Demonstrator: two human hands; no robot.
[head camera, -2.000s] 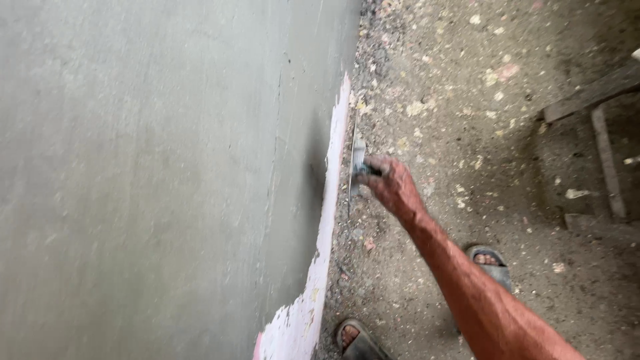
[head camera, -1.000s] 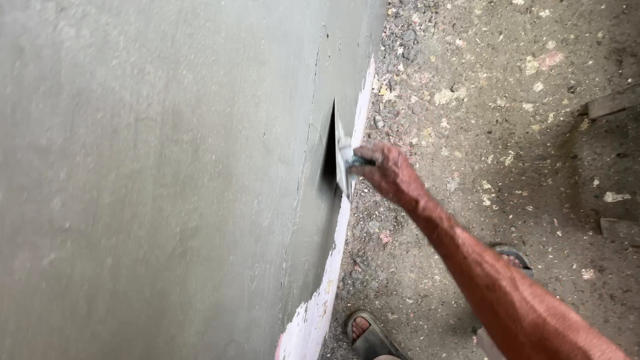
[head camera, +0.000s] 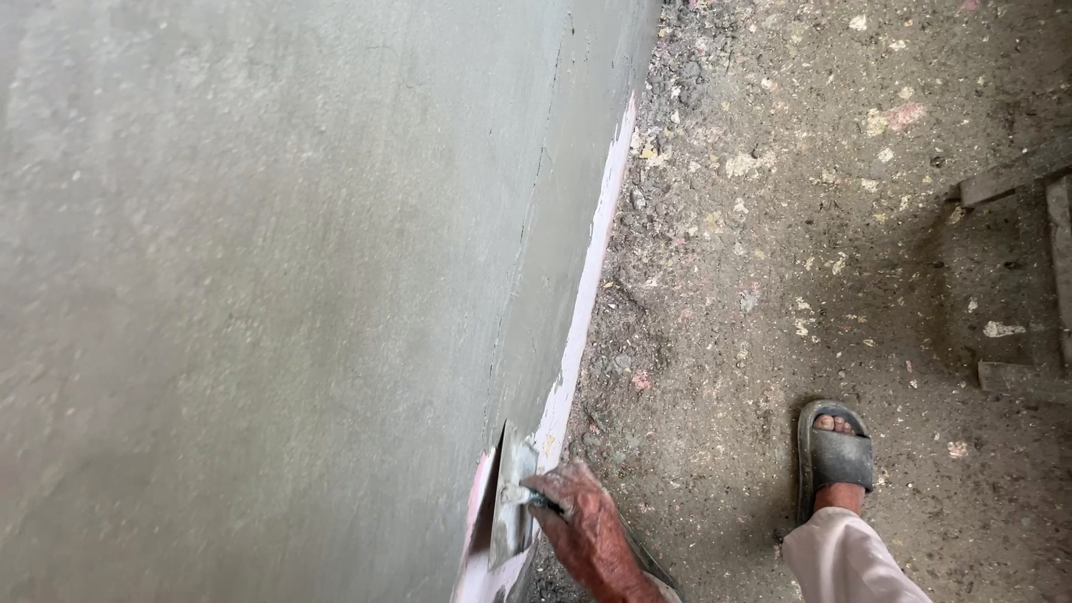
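My right hand (head camera: 582, 523) grips the handle of a steel plastering trowel (head camera: 511, 502). The trowel's long blade lies at a slant near the foot of a wall (head camera: 293, 293) coated in smooth grey plaster, and a dark gap or shadow shows along its left edge. A ragged pale pink uncoated strip (head camera: 590, 268) runs along the wall's lower edge, and more of it shows around the blade. Thin cracks run lengthwise through the grey coat above this strip. My left hand is out of view.
Bits of dried plaster and paint speckle the rough floor (head camera: 737, 335), with loose rubble along the wall's foot. A wooden frame or stool (head camera: 1059, 260) stands at the right. My sandalled foot (head camera: 837, 452) is on the floor at the lower right; another sandal is partly hidden behind my hand.
My right hand has moved the trowel along the wall's foot, from beside the strip's upper part to its near lower end. The grip on the handle is kept.
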